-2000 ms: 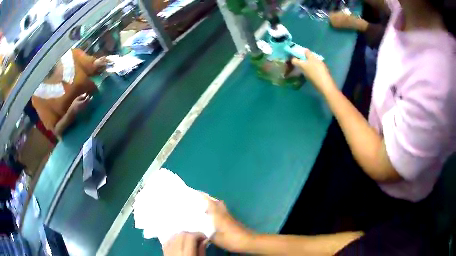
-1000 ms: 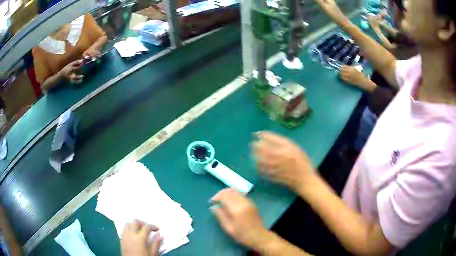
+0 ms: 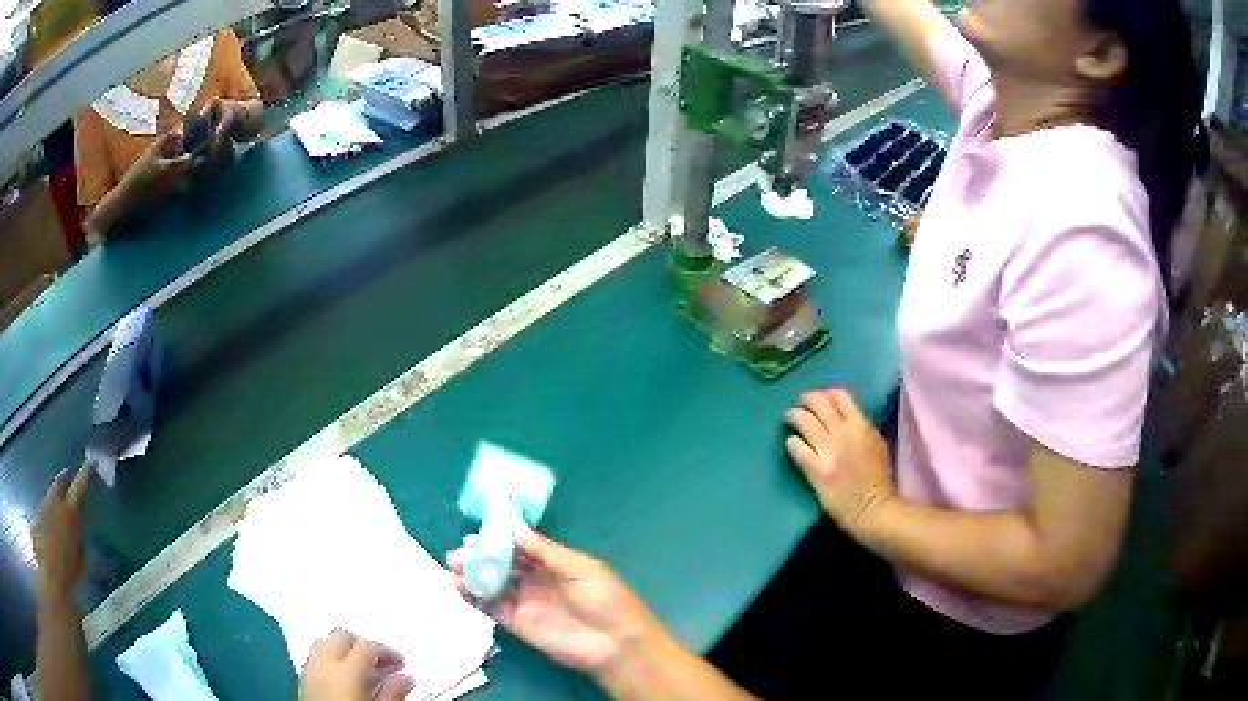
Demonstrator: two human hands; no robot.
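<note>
My right hand (image 3: 561,603) is closed around the turquoise handheld unit (image 3: 509,496) above the bench. The unit's blurred round head points away from me and its handle end is in my palm. My left hand (image 3: 349,668), cut off by the bottom edge, rests on the lower part of a fanned stack of white sheets (image 3: 335,548); whether its fingers grip a sheet is unclear. A pale bluish wrapped bundle (image 3: 170,663) lies left of the stack, cut off at the bottom.
A neighbour in pink (image 3: 1047,274) stands at right, one hand at the bench edge. A green press (image 3: 719,103) stands over its fixture (image 3: 767,308). An open carton (image 3: 126,390) sits on the belt, with another person's hand (image 3: 58,527) near it. A person in orange (image 3: 164,130) sits across.
My right hand has taken the turquoise unit off the bench and lifted it. The neighbour's near hand has drawn back to the edge. The press fixture came into full view after the earliest frame.
</note>
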